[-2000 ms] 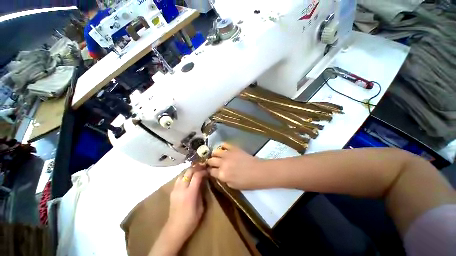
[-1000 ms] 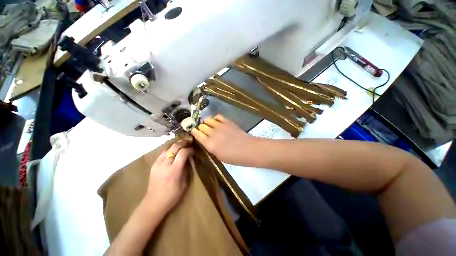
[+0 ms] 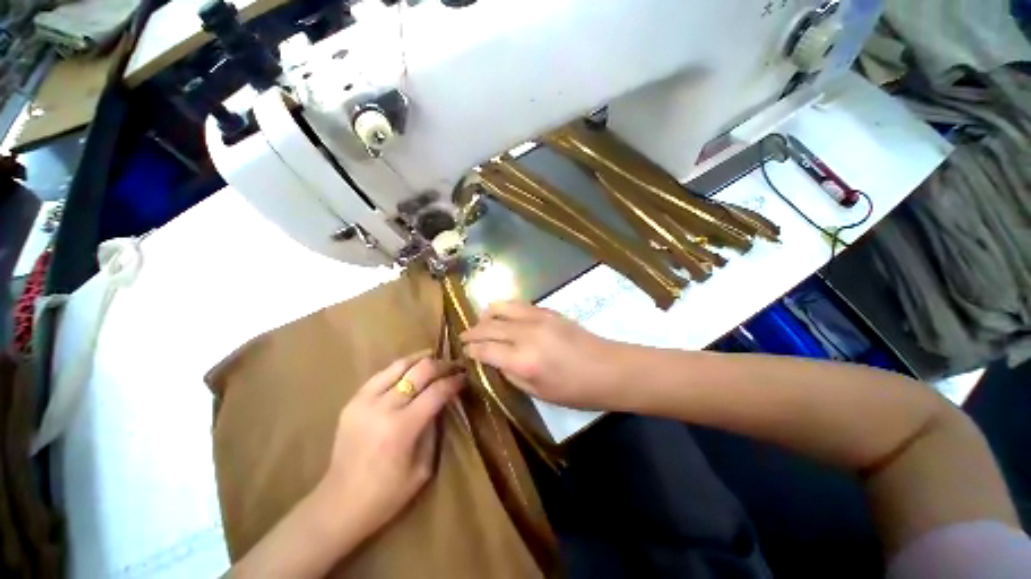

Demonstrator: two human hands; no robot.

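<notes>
A brown fabric panel (image 3: 305,396) lies at the front of the white sewing machine (image 3: 497,68), its top edge under the presser foot (image 3: 435,266). A brown zipper with gold teeth (image 3: 492,390) runs from the foot along the panel's right edge, its tail hanging past the table edge. My left hand (image 3: 390,424), with a ring, pinches the panel's edge beside the zipper. My right hand (image 3: 537,353) holds the zipper just below the foot. The fingertips of both hands nearly meet; exactly what each one pinches is partly hidden.
Several loose zippers (image 3: 633,209) lie fanned under the machine arm. A red and black tool (image 3: 831,181) with a dark cord lies on the white table (image 3: 893,147). Grey-olive fabric (image 3: 961,215) is piled at far right. A white cloth strip (image 3: 96,328) hangs at left.
Both hands have moved down from the presser foot along the zipper and panel edge. A bright light spot now shows beside the foot. The camera view has shifted.
</notes>
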